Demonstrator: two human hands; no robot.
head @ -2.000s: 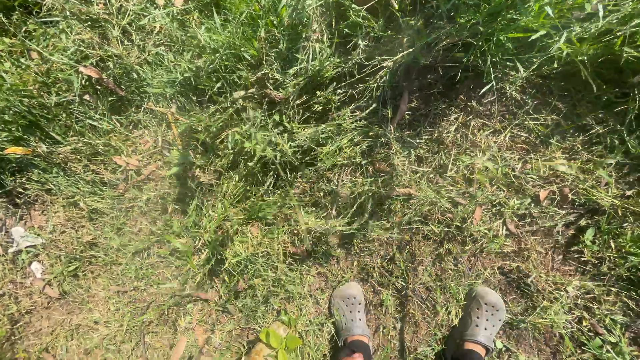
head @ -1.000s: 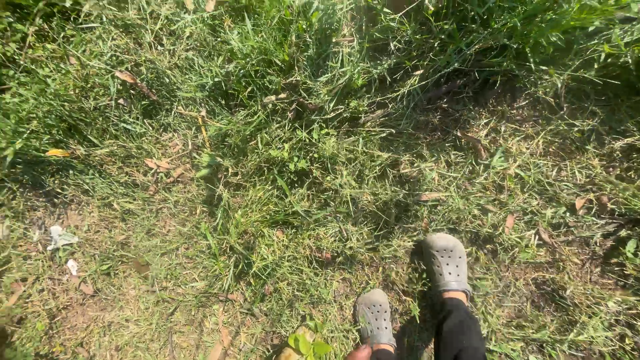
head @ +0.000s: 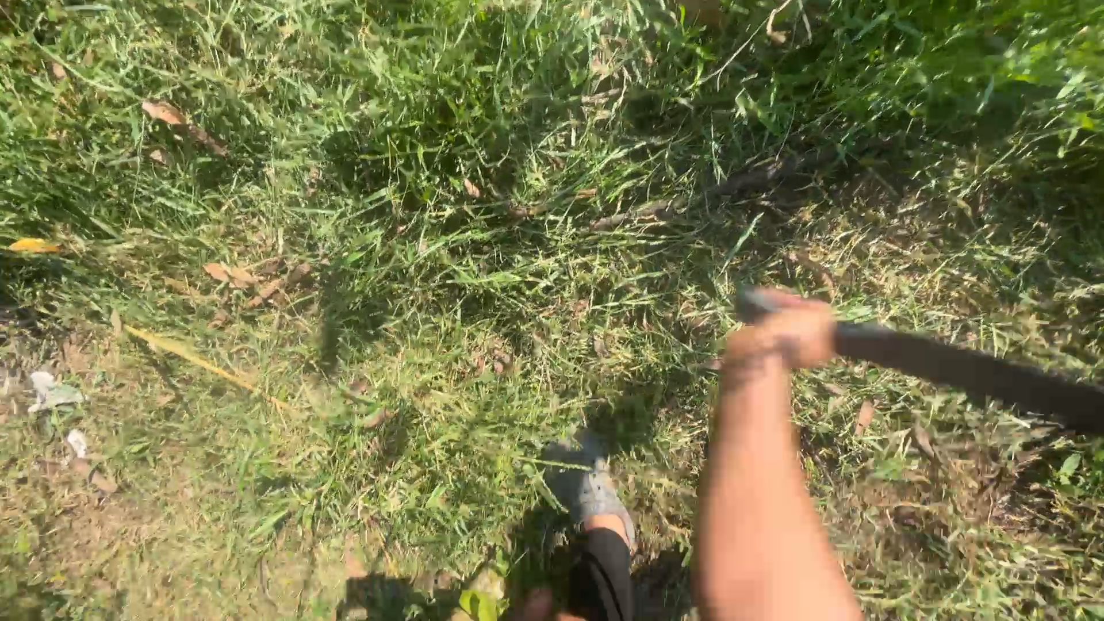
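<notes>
My right hand [head: 783, 330] grips the handle of a machete or similar long blade [head: 966, 366], whose dark blade points to the right and runs out of view; motion blurs both. The forearm comes up from the bottom edge. Part of my left hand [head: 536, 606] shows low in the frame beside my trouser leg; its fingers and anything in them cannot be made out. Short and cut-looking grass [head: 483, 285] lies under the blade and around my foot.
One grey clog [head: 586, 483] stands on the grass below a black trouser leg. Taller grass [head: 966, 69] grows along the top. Dry brown leaves [head: 241, 276], white scraps [head: 53, 392] and a yellow stalk [head: 203, 360] lie on the left.
My right hand and forearm have come into view with the blade, which neither earlier frame shows. The second clog, seen at the right before, is no longer visible.
</notes>
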